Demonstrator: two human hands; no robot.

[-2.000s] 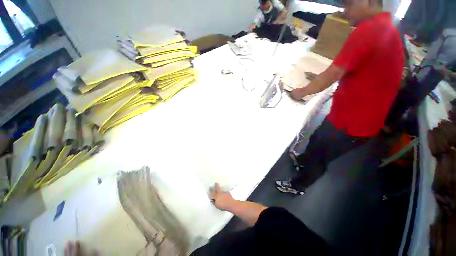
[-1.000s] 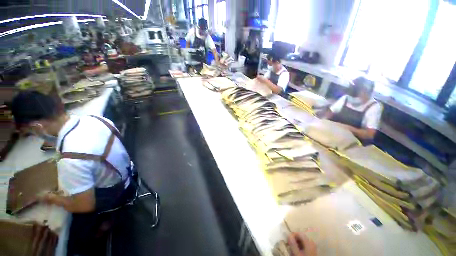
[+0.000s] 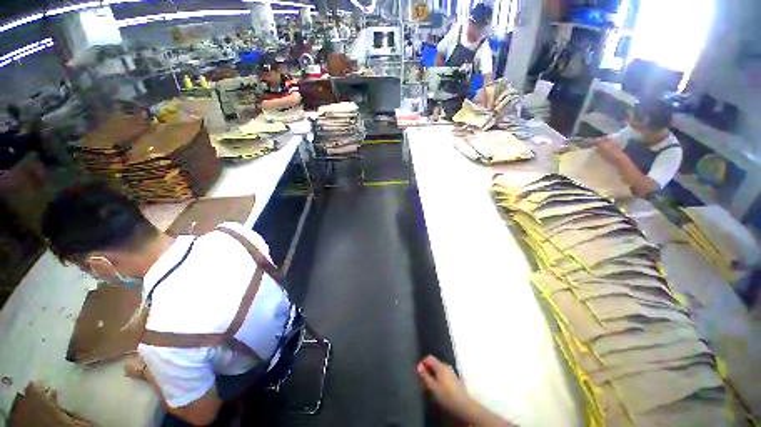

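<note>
My left hand (image 3: 442, 384) is small and slightly blurred at the bottom, over the white table's left edge and the dark floor. Its fingers are partly bent and nothing shows in them; whether they are apart is unclear. My right hand is out of the picture. To the right of my left hand, a long overlapping row of beige fabric panels (image 3: 622, 308) with yellow edges lies on the white-covered table (image 3: 467, 275). My left hand does not touch the row.
A seated person in a white shirt (image 3: 213, 292) is at the left table with brown pieces (image 3: 108, 321). A brown stack (image 3: 171, 158) stands behind. A dark aisle (image 3: 359, 275) runs between the tables. Other people are beyond, at the right (image 3: 655, 154) and far end (image 3: 467, 54). Loose beige pieces (image 3: 496, 146) lie farther back.
The view has swung from the ironing side to the aisle, and since one second ago the row sits farther right. My left hand no longer shows at the beige panel with labels, now out of view.
</note>
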